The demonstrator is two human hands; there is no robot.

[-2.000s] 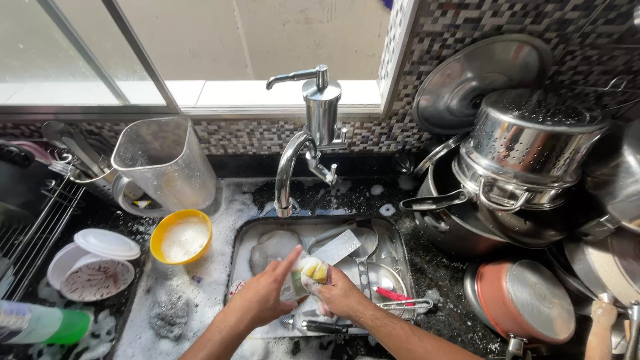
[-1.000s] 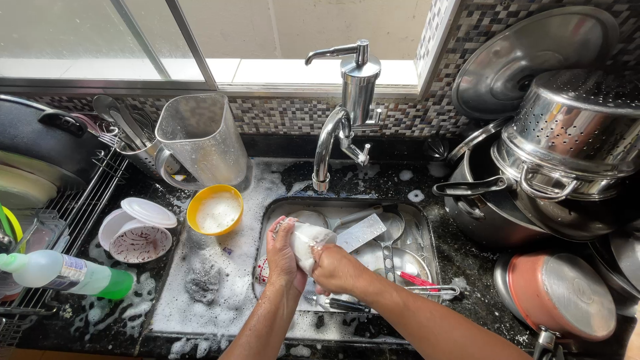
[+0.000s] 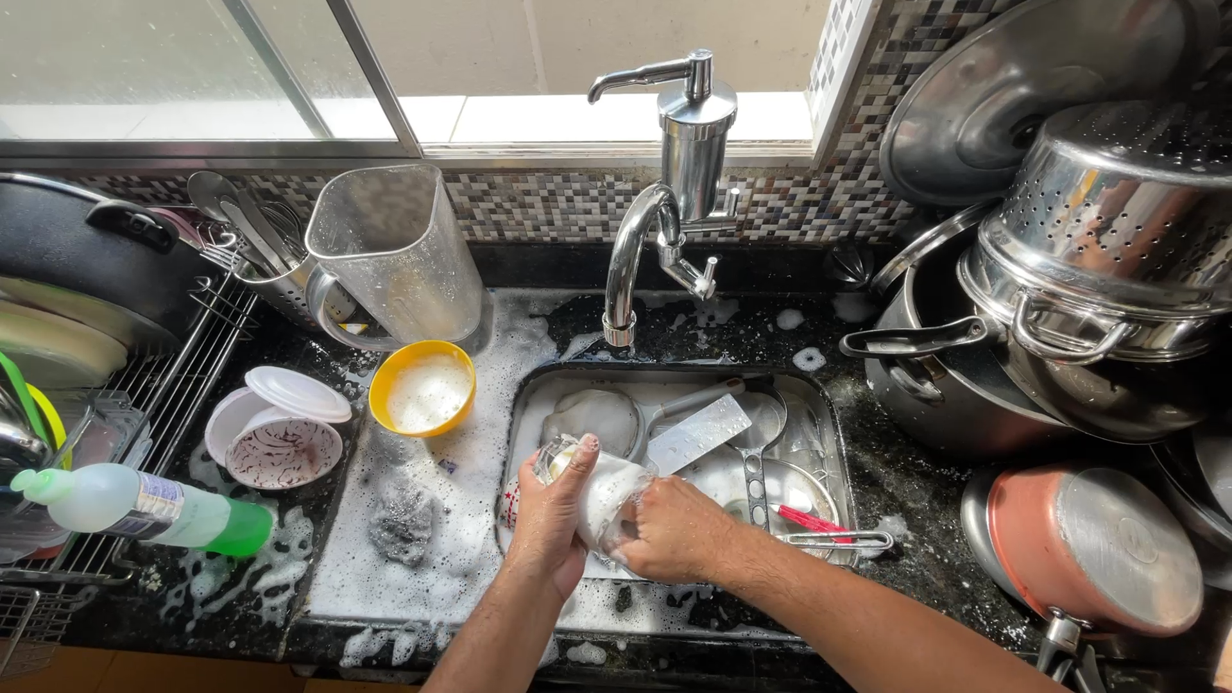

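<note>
My left hand (image 3: pixel 555 515) grips a soapy clear glass (image 3: pixel 604 496) from the left, above the front of the sink (image 3: pixel 835 433). At the glass's mouth on its right is my right hand (image 3: pixel 674 527), its fingers curled and partly inside; whether a sponge is in them is hidden by foam. Below and behind lie a flat metal grater or spatula blade (image 3: pixel 700 435), a ladle-like utensil (image 3: pixel 756 481), a round dish (image 3: pixel 595 422) and a red-handled utensil (image 3: pixel 808 521). The chrome faucet (image 3: pixel 630 260) arches behind the sink.
Left are a yellow bowl of suds (image 3: pixel 422 388), a clear pitcher (image 3: pixel 399 260), white plastic tubs (image 3: pixel 284 448), a dark scouring pad (image 3: pixel 401 520), a detergent bottle (image 3: pixel 154 510) lying tilted and a dish rack (image 3: pixel 178 385). Stacked pots (image 3: pixel 962 395) and a reddish pan (image 3: pixel 1088 549) crowd the right.
The glass has turned in my hands; its mouth now faces right, with my right fingers at it. Two seconds ago a yellow sponge showed between my hands; it does not show now.
</note>
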